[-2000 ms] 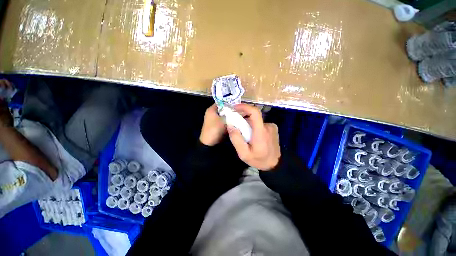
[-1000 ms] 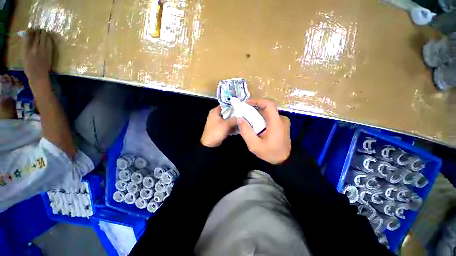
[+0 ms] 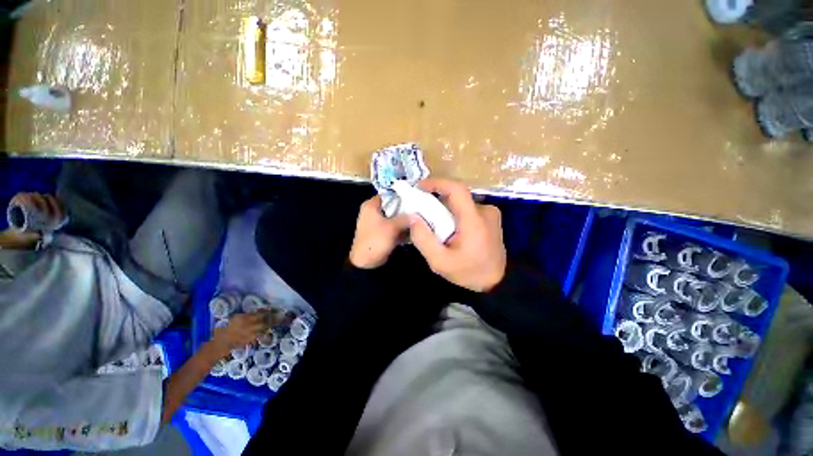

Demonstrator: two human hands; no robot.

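Note:
A white-grey molded housing is held at the bench's front edge, its open rim facing up. My left hand is closed around its lower part, which is mostly hidden by the fingers. My right hand grips a smooth white squeeze bottle. The bottle is tilted, with its nozzle end at the housing's open rim. Whether anything comes out of the nozzle cannot be told.
The bench holds a yellow item, a white bottle at left and standing housings at right. A coworker's hand reaches into the left blue crate. The right blue crate holds rows of housings.
The coworker's hand has left the bench and is in the left crate; a white bottle now lies at the bench's left. My hands keep their hold, with the bottle nozzle still at the housing.

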